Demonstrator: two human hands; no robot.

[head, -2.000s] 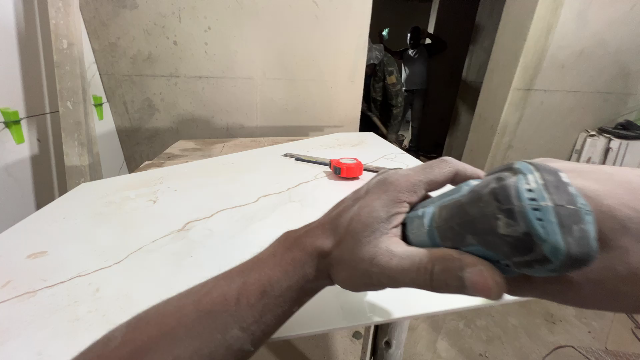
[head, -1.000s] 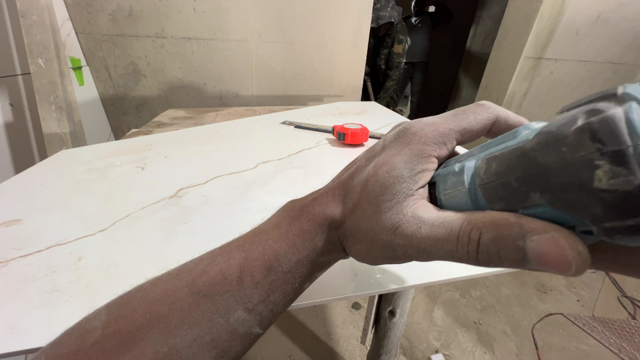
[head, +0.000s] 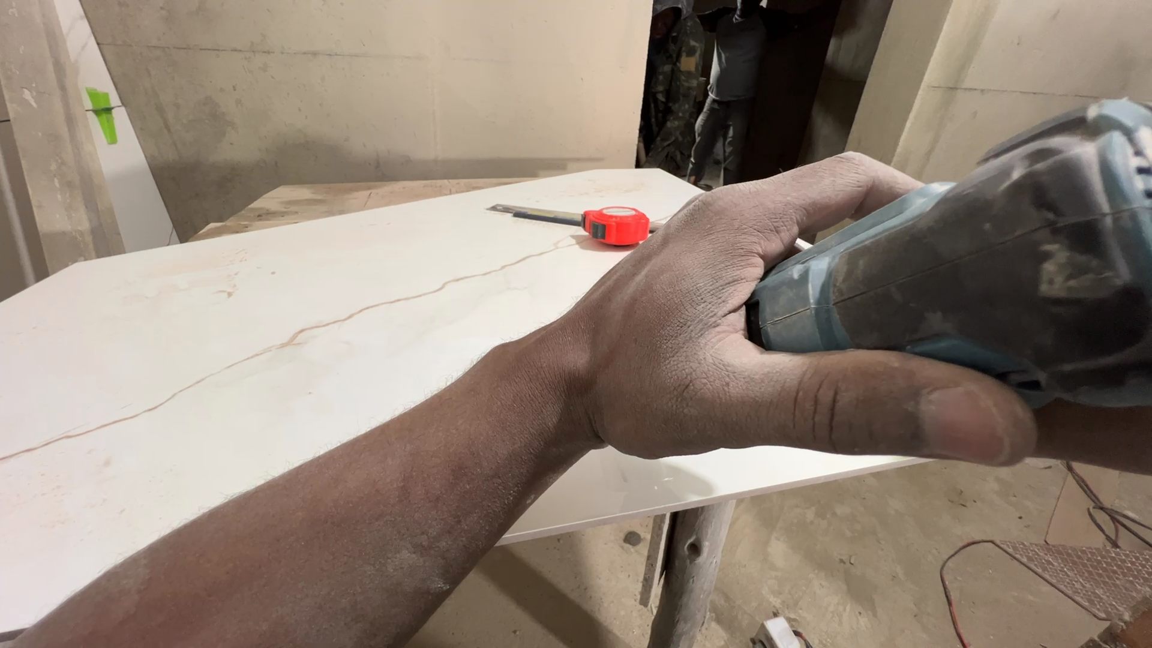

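Observation:
My left hand (head: 720, 333), dusty, reaches in from the lower left and grips the front end of a teal and black power tool (head: 972, 261), its thumb along the near side. The tool's rear runs out of view at the right edge. Of my right arm only a strip of forearm (head: 1093, 436) shows below the tool; the right hand itself is hidden. Beneath my left arm lies a large white marble-look slab (head: 360, 252) with a brown vein. On it, beyond my wrist, a red tape measure (head: 616, 226) touches a thin dark and metallic straight tool (head: 540, 214).
A wooden post (head: 693, 576) stands under the slab's near edge. Cables (head: 967, 549) and a mesh-patterned piece (head: 1071, 571) lie on the floor at right. Two people (head: 733, 72) are in the dark doorway behind. Green tape (head: 103, 115) marks a leaning panel at left.
My left hand and the power tool have moved right in view compared with two seconds ago. The tool's rear now extends past the frame edge. The tape measure stays on the slab.

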